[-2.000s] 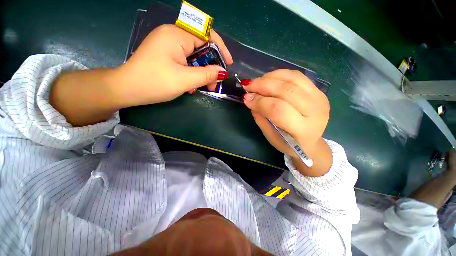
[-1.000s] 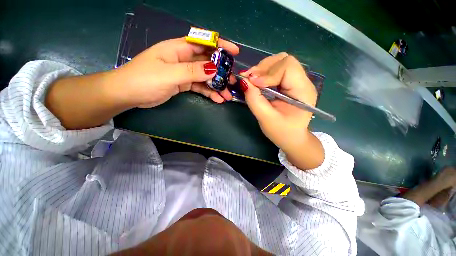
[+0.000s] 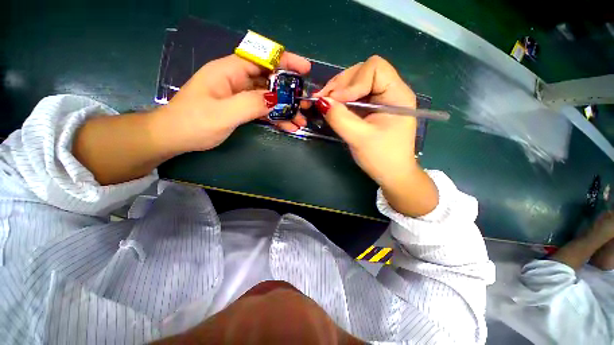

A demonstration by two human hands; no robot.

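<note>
My left hand (image 3: 219,101) holds a small watch housing (image 3: 286,94) between thumb and fingers, its open side with a blue circuit board facing up. A yellow-edged battery (image 3: 259,48) with a white label rests by the left fingers just above the housing. My right hand (image 3: 370,108) grips silver tweezers (image 3: 397,109) between thumb and fingers. The tweezer tips are at the right edge of the housing. Whether they hold a small piece cannot be told. A black sheet (image 3: 195,50) lies on the bench under both hands.
A crumpled clear film (image 3: 525,121) lies on the dark green bench (image 3: 289,165) right of my hands. A pale rail (image 3: 464,44) curves along the far side. Another unit with a yellow battery (image 3: 522,49) is beyond it. Another person's arm (image 3: 586,246) is at the lower right.
The housing has turned to show its board and shifted slightly left and down since a second ago, with the battery. The tweezers now lie flatter, their rear end raised from pointing down right.
</note>
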